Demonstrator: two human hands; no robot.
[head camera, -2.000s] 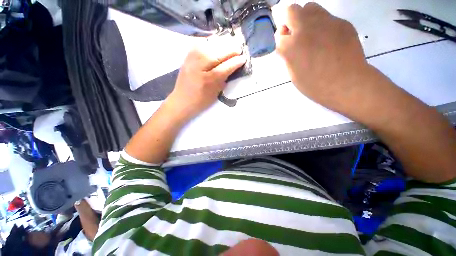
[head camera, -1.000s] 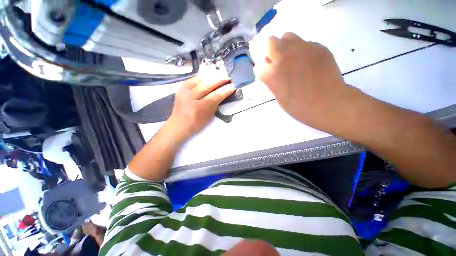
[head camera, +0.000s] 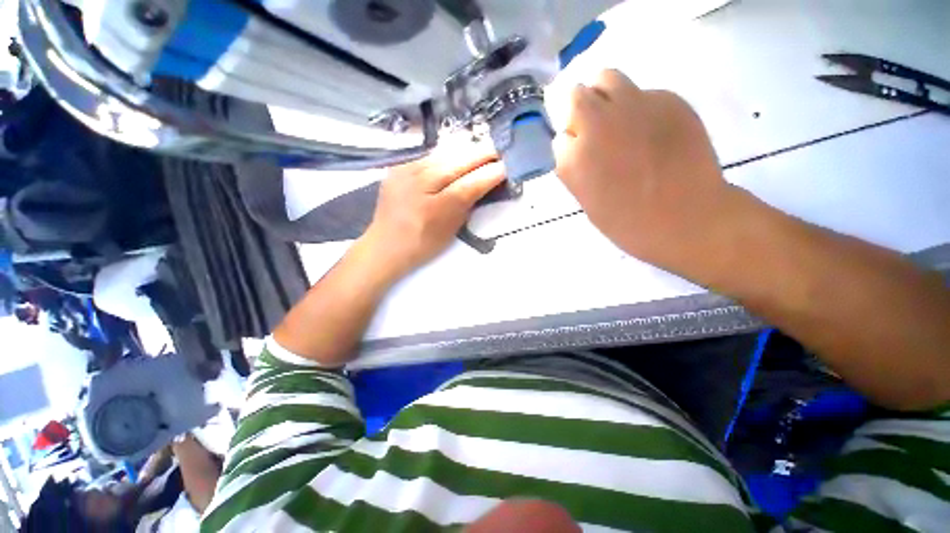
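Observation:
My left hand (head camera: 422, 208) lies by the needle area, fingers pressing down on the end of a dark grey fabric strip (head camera: 339, 214). The strip curves away left of the hand. The end under the machine is mostly hidden by my fingers and the presser foot area (head camera: 500, 109), with its grey-blue piece (head camera: 530, 146). My right hand (head camera: 635, 161) is just right of that piece, fingers curled; whether it holds anything is hidden. The white sewing machine head (head camera: 302, 52) with a blue stripe is above.
A stack of grey strips (head camera: 234, 255) hangs over the table's left side. Black thread snips (head camera: 885, 81) lie at the upper right. A ruler (head camera: 583, 331) runs along the front edge. A person's arm (head camera: 196, 468) shows at the lower left.
The camera view has shifted, so more of the machine head shows than two seconds ago. Both hands keep nearly the same places beside the needle area, with less of the strip end visible.

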